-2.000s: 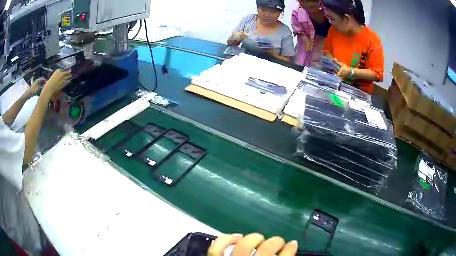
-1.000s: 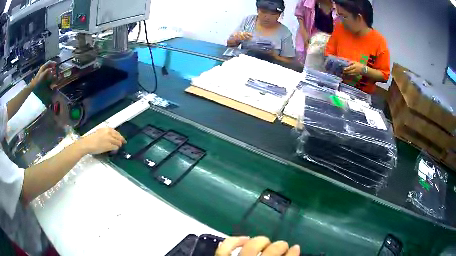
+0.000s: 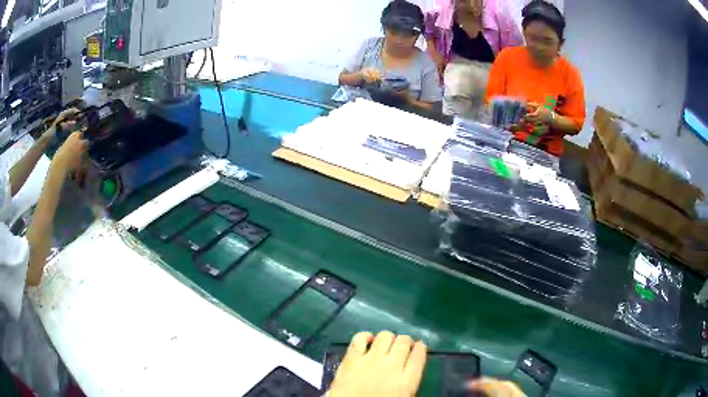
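Note:
My left hand (image 3: pixel 378 367) lies over a black phone middle frame (image 3: pixel 458 366) at the bottom edge, fingers bent around it. My right hand (image 3: pixel 497 388) is blurred and cut off by the bottom edge; its fingertips overlap the frame's right end, and its grip is unclear. Another black housing (image 3: pixel 283 383) lies left of my left hand, partly cut off. On the green belt (image 3: pixel 419 310), several open frames overlap near the left end (image 3: pixel 231 248). One frame (image 3: pixel 314 308) lies alone nearer my hands, and another (image 3: pixel 536 370) lies right of them.
A white work surface (image 3: pixel 163 318) curves along the left. A neighbour's hands (image 3: pixel 70 139) are at a blue-based machine (image 3: pixel 167 151). Beyond the belt are white sheets (image 3: pixel 349 139) on cardboard, a bagged stack (image 3: pixel 516 225), a clear bag (image 3: pixel 652 298) and brown boxes (image 3: pixel 640 186). Three people stand opposite.
My left hand has come further into view, over a frame; my right fingertips now show. A frame beside the overlapping ones now lies apart, nearer me. The neighbour's hand has left the belt for the machine.

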